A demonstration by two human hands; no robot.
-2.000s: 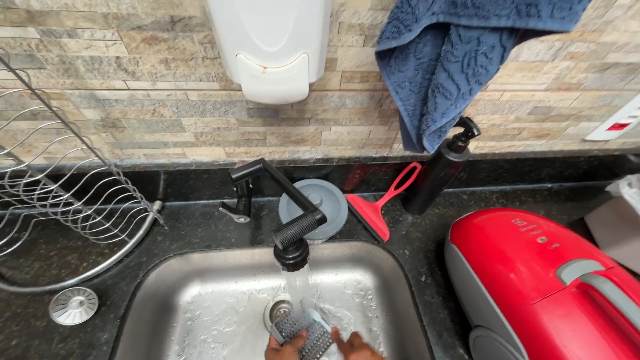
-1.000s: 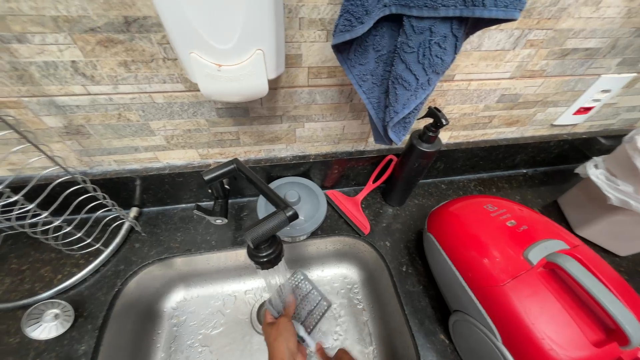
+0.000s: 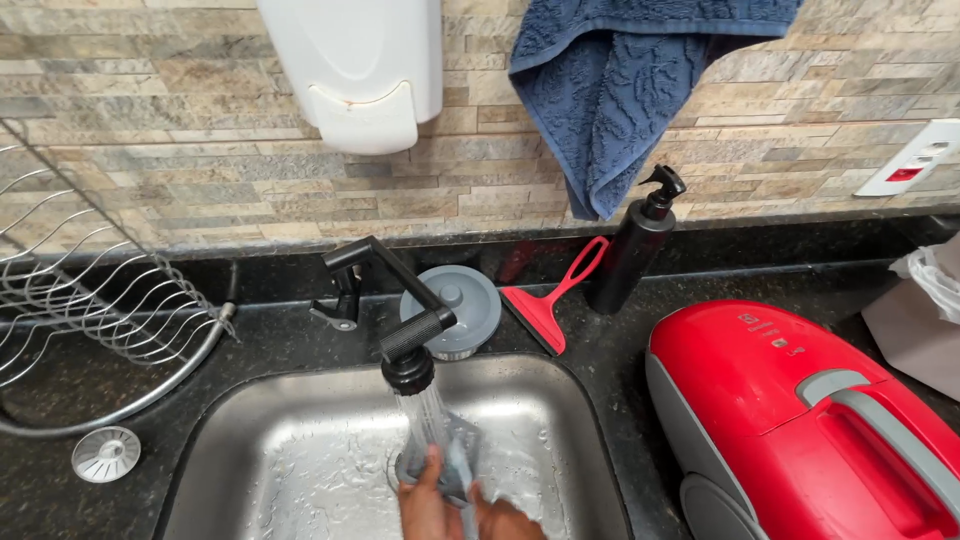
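Water runs in a spray from the black faucet (image 3: 409, 369) over a grey perforated plastic part (image 3: 461, 442) in the steel sink (image 3: 300, 465). My left hand (image 3: 429, 502) grips this part from below, with the thumb along its side. Close beside it on the right, my right hand (image 3: 504, 517) is closed on a pale, slender handle (image 3: 460, 461), whose far end lies over the grey part; motion and water blur it, and a brush cannot be confirmed. The lower edge of the view cuts off both hands.
Behind the sink are a grey round lid (image 3: 457, 311), a red squeegee (image 3: 551, 304) and a black spray bottle (image 3: 634, 255). A red vacuum cleaner (image 3: 780, 397) stands at right. A wire dish rack (image 3: 112, 300) and a sink strainer (image 3: 106, 454) are at left; a blue towel (image 3: 607, 97) hangs above.
The grey part was tilted with its holes plainly showing; now it is turned differently under the spray, partly hidden by water. My right hand has come further into view with the pale handle.
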